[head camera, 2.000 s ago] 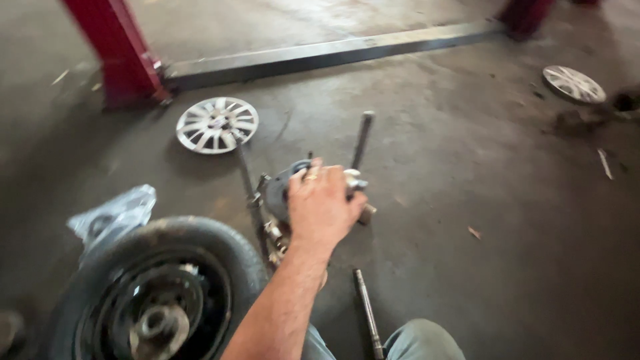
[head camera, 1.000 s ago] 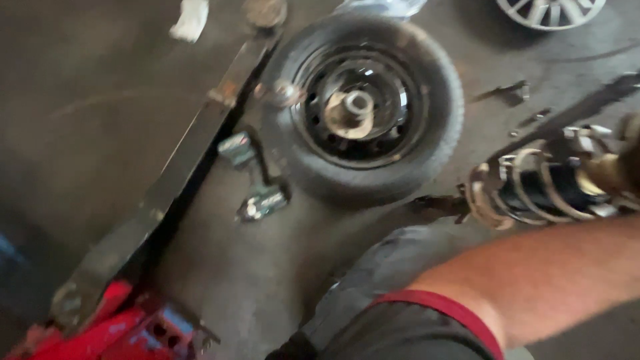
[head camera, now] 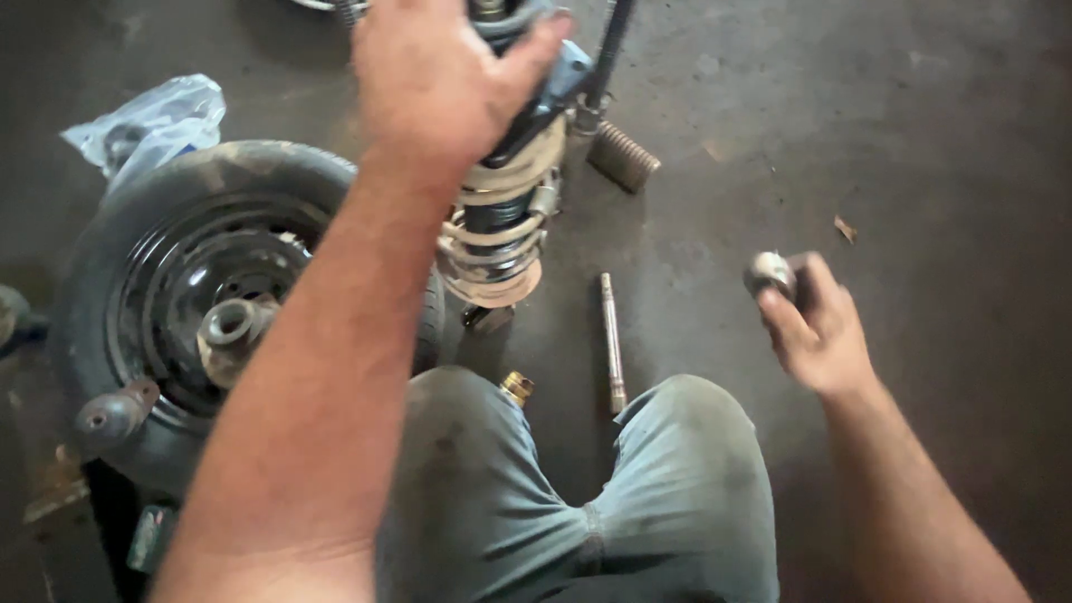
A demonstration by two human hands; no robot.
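Observation:
My left hand (head camera: pixel 444 84) rests on the top of a suspension strut with a coil spring (head camera: pixel 498 230), its thumb spread apart; what lies under the palm is hidden. The strut stands in a spring compressor (head camera: pixel 569 79) with a threaded rod. Off to the right, clear of the strut, my right hand (head camera: pixel 816 322) is closed on a small metal part (head camera: pixel 770 272), perhaps a socket, too blurred to name. Between the hands, a steel rod (head camera: pixel 613 339) lies on the floor, and a brass-coloured fitting (head camera: pixel 517 387) is by my left knee.
A tyre on a steel wheel (head camera: pixel 92 251) lies at the left, with a hub-like part (head camera: pixel 230 327) and a rusty metal mount (head camera: pixel 117 412) on it. Behind it is a clear plastic bag (head camera: pixel 167 117). A ribbed metal piece (head camera: pixel 624 157) lies right of the strut.
The view has swung from the wheel and the red equipment back to the strut. My right hand, not seen a second ago, now shows at the right with a metal part in it.

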